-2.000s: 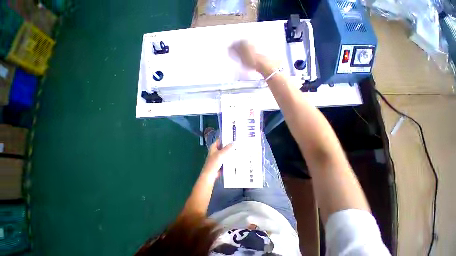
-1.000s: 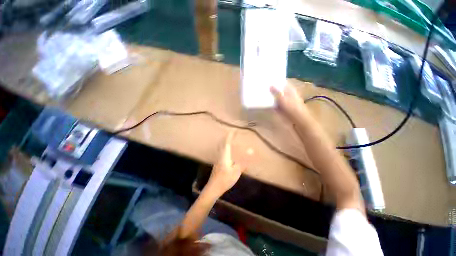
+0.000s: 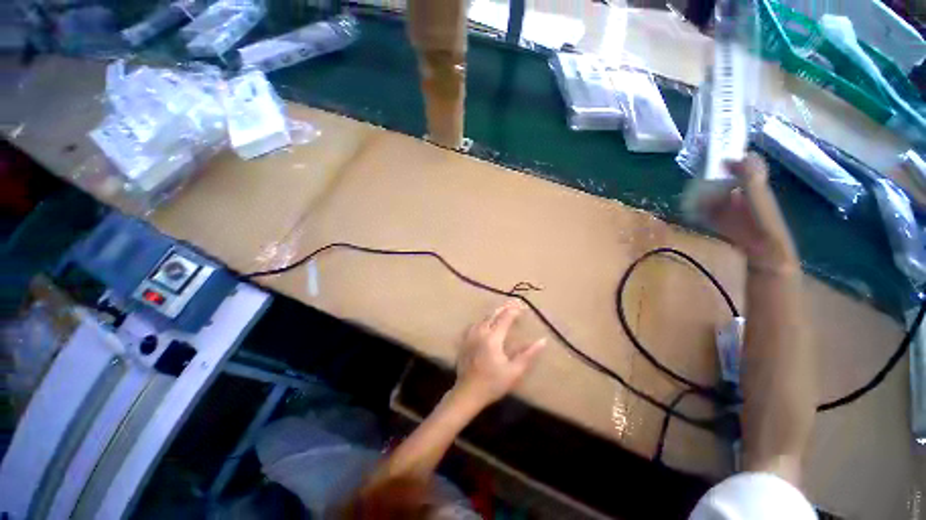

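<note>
My right hand [image 3: 746, 208], blurred, is stretched out over the green belt at the upper right. It holds a long white product box [image 3: 729, 96] in clear film, upright in the picture and partly blurred. My left hand [image 3: 494, 355] rests on the cardboard-covered bench near its front edge, fingers spread, with nothing in it. Its fingertips are close to the black power cord [image 3: 437, 254].
Sealed packs [image 3: 650, 114] lie on the green belt [image 3: 528, 132]. A pile of bagged boxes [image 3: 173, 117] is at the bench's left. The sealer [image 3: 96, 432] with its control box [image 3: 173, 284] is lower left. A brown post [image 3: 439, 81], power strip [image 3: 729, 350] and green basket [image 3: 828, 71] also show.
My right hand has carried the box to the right, over the belt. My left hand has moved slightly right and opened on the bench. Two seconds ago the view was over the sealer.
</note>
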